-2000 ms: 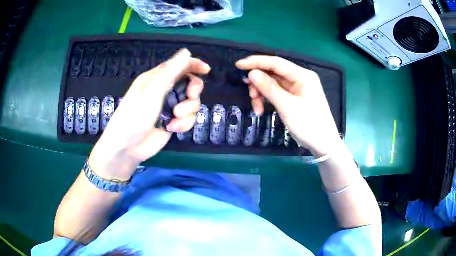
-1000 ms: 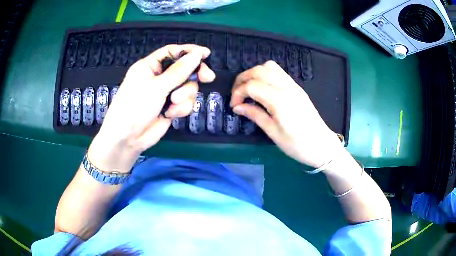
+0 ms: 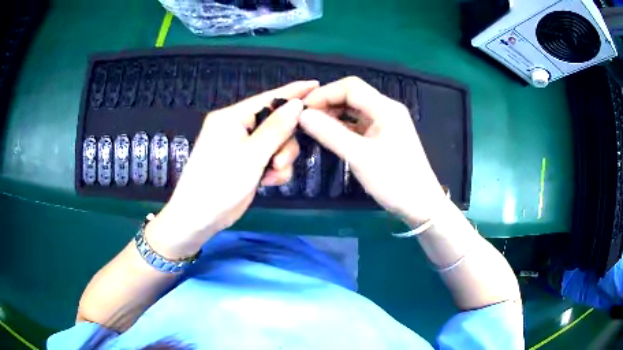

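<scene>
My left hand (image 3: 236, 154) is curled around several small black inserts (image 3: 279, 104), which show between its thumb and fingers. My right hand (image 3: 372, 140) meets it, with the fingertips of both hands touching above the tray. Whether the right fingertips pinch a piece is hidden. The black foam tray (image 3: 444, 147) lies flat beneath both hands. Shiny grey oblong housings (image 3: 140, 158) stand in its near row, those in the middle partly covered by my hands. The far row holds dark oblong shapes (image 3: 149, 85).
A crinkled clear plastic bag (image 3: 239, 19) with black pieces lies beyond the tray. A white blower box (image 3: 546, 41) with a round black grille stands at the upper right. Dark stacked trays (image 3: 593, 171) stand at the right edge. The mat is green with yellow lines.
My right hand has moved up and left from the near row to my left hand. My left hand has moved right, towards it. The view has shifted slightly, showing more of the bag.
</scene>
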